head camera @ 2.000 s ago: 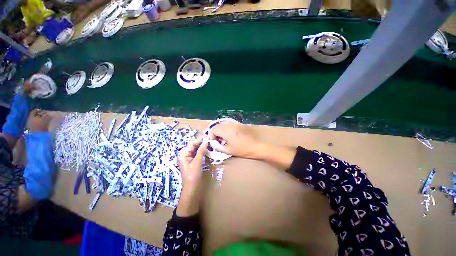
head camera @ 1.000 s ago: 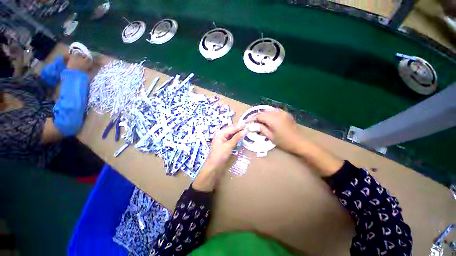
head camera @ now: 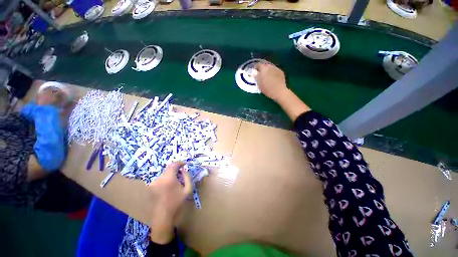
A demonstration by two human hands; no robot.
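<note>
My right hand reaches over the green belt and has its fingers on a round white disc with dark curved slots. My left hand is at the front right edge of a pile of white and blue-dark strips. Its fingers are curled around several strips there. A small clear, glinting patch lies on the brown table right of the pile. A tangled heap of thin white pieces lies left of the strips.
The green belt carries several more discs, two with a strip sticking out. A grey post slants at right. Dark handles lie left of the pile. A person's blue sleeve is at left, a blue bin below, loose strips far right.
Both hands have left the disc they held together over the table. My right hand has moved up to a disc on the belt. My left hand has moved down and left to the strips.
</note>
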